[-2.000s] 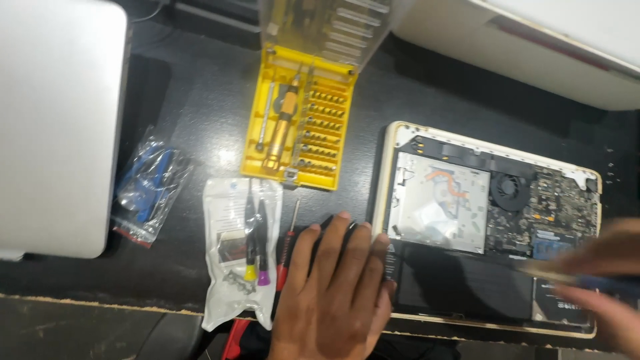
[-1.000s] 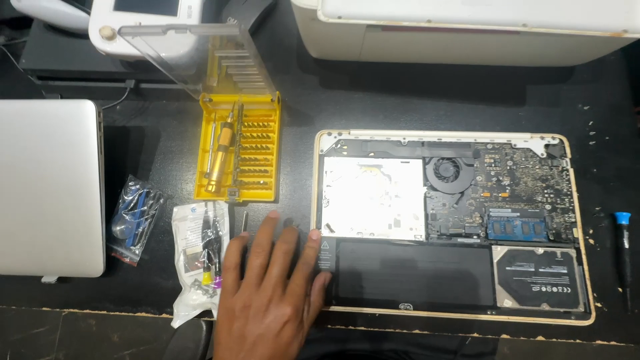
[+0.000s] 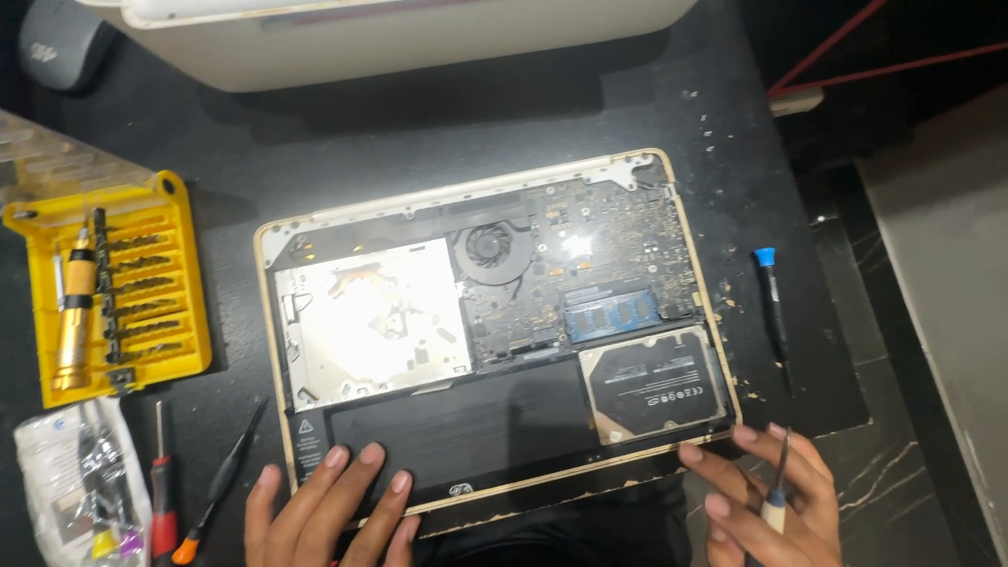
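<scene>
An opened laptop base (image 3: 504, 315) lies in front of me, its fan (image 3: 493, 250), optical drive (image 3: 378, 323), blue memory module (image 3: 610, 315), hard drive (image 3: 657, 386) and black battery (image 3: 465, 433) exposed. My left hand (image 3: 339, 512) rests with fingers spread on its front left edge and the battery's corner. At the front right corner, my right hand (image 3: 764, 496) holds a screwdriver (image 3: 776, 504) with a pale handle, shaft pointing up, while fingertips touch the laptop's edge.
Left of the laptop are a yellow bit case (image 3: 197, 315) with a gold screwdriver (image 3: 75, 339), a plastic tool pouch (image 3: 79, 488), a red screwdriver (image 3: 163, 504) and an orange-ended one (image 3: 216, 488). A blue-capped screwdriver (image 3: 772, 307) lies right. A white bin (image 3: 441, 47) stands behind.
My right hand, out of view one second ago, is now at the laptop's front right corner with a screwdriver. My left hand is on the laptop's front edge. The view has shifted right.
</scene>
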